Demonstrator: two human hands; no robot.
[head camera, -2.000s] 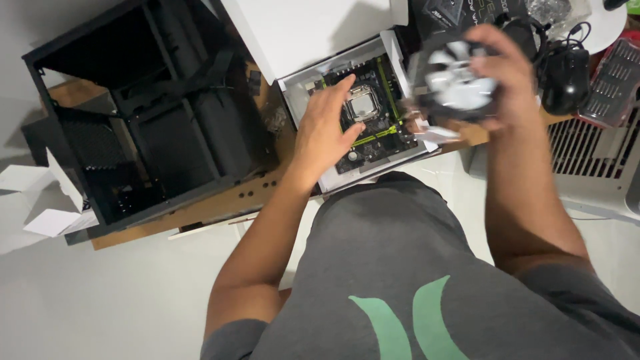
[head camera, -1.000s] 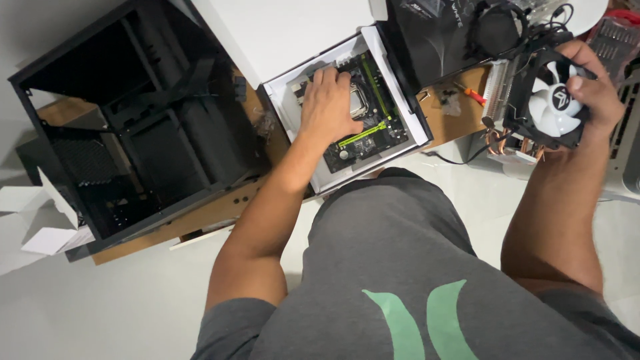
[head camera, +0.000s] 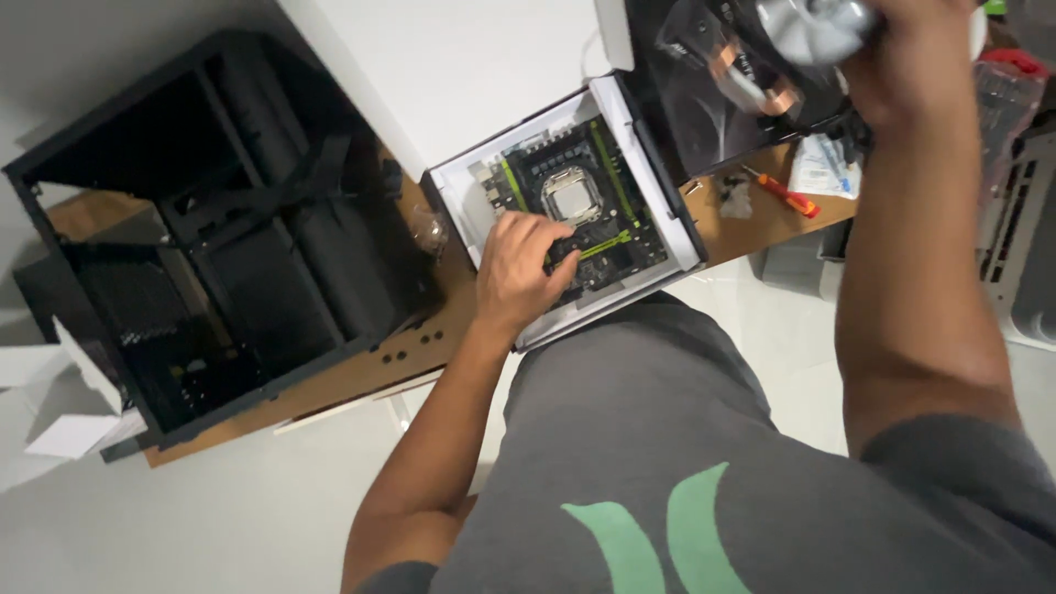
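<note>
A motherboard with green slots lies in an open white-lined box, and a silver processor sits in its socket. My left hand rests over the board's lower left part, fingers apart and slightly curled, holding nothing that shows. At the upper right, my right hand grips a CPU cooler with a white-bladed fan. The cooler's copper parts are blurred and hang above a dark box. Part of my right hand is cut off by the top edge of the view.
A black computer case stands open on the wooden table at left. An orange-red screwdriver and a small plastic packet lie right of the motherboard box. The dark box stands behind them.
My right hand, with the cooler in it, has moved up and inward from the far right since a second ago. My left hand has shifted down the board, uncovering more of the processor socket.
</note>
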